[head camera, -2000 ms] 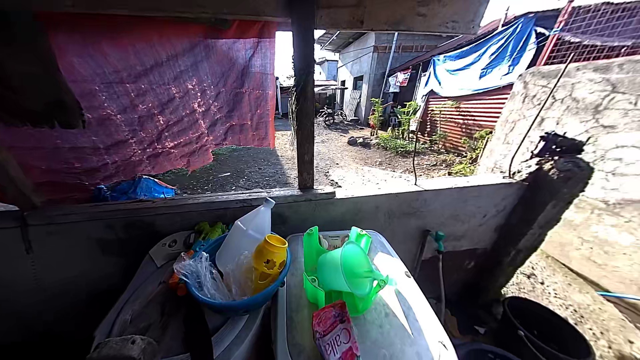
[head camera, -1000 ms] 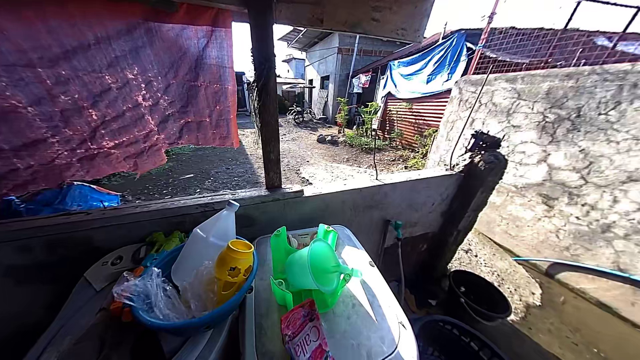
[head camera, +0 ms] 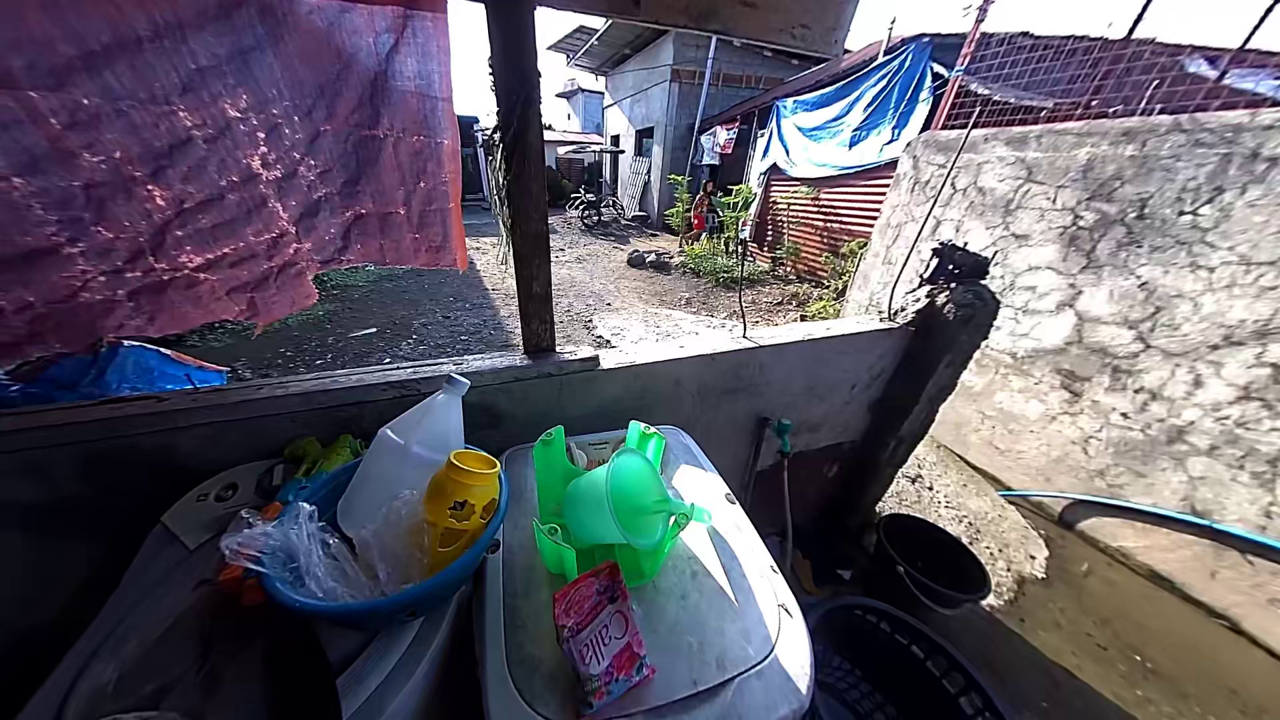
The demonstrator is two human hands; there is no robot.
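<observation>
Neither of my hands shows in the head view. A green plastic stool (head camera: 553, 470) lies legs up on a pale plastic lid (head camera: 720, 610), with a light green plastic dipper (head camera: 612, 497) in it. Against its near side rests a pink Calla packet (head camera: 602, 640). To the left, a blue basin (head camera: 400, 603) holds a translucent plastic jug (head camera: 405, 450), a yellow plastic container with cut-out shapes (head camera: 462, 505) and crumpled clear plastic bags (head camera: 305, 560).
A low concrete wall (head camera: 700, 385) with a wooden post (head camera: 522, 180) stands behind. At right are a tap with a green fitting (head camera: 783, 437), a black bucket (head camera: 932, 560), a dark perforated basket (head camera: 895, 660) and a blue hose (head camera: 1150, 508). A red cloth (head camera: 220, 160) hangs at left.
The view has swung to the right, bringing more of the rough wall and the blue hose into the picture. The things on the lid and in the basin keep their places.
</observation>
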